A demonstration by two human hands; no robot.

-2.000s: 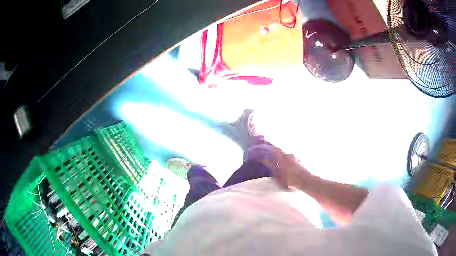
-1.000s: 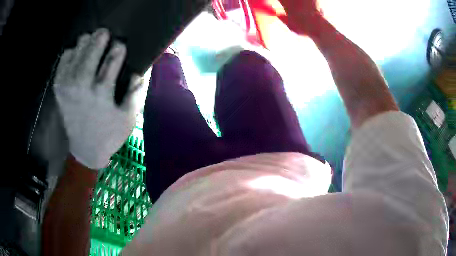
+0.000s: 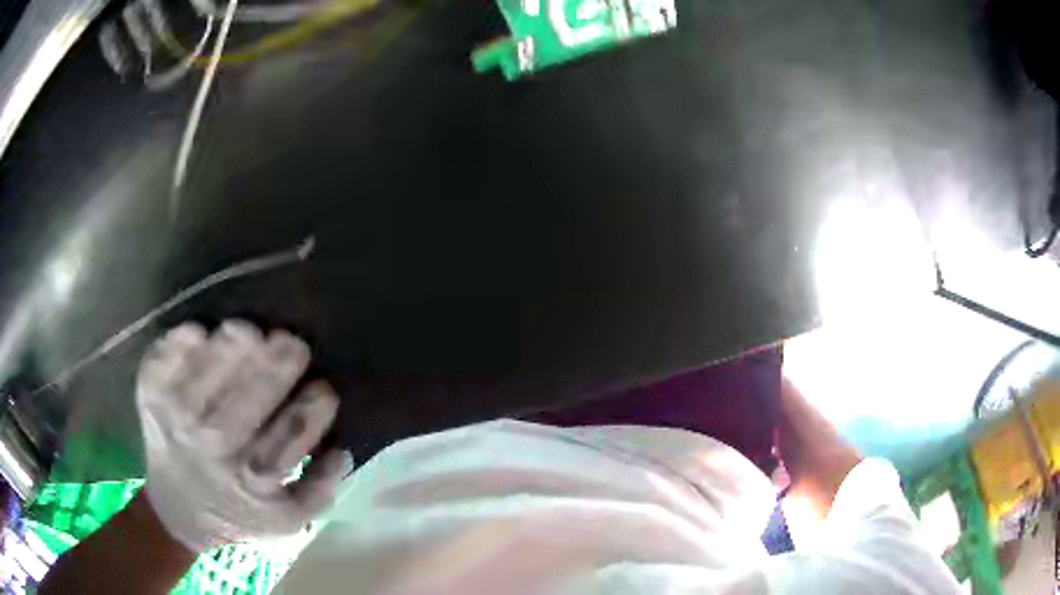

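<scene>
My left hand (image 3: 238, 436), in a white glove, is at the lower left by the near edge of the dark mat (image 3: 500, 244). Its fingers are curled; whether they hold anything cannot be told. A thin whitish wire (image 3: 198, 285) lies just above it. A green circuit board (image 3: 581, 29) is cut off by the top edge. My right hand is hidden below the bench edge; only the forearm shows at the lower right.
Blurred white and yellow wires (image 3: 273, 41) are at the top left. A green mesh crate (image 3: 250, 564) is below my left hand. A yellow crate (image 3: 1017, 459) stands at the lower right. Bright glare covers the right side.
The view has swung from the floor and my legs to the bench top. I now appear seated or close against the bench. My right hand has gone out of sight.
</scene>
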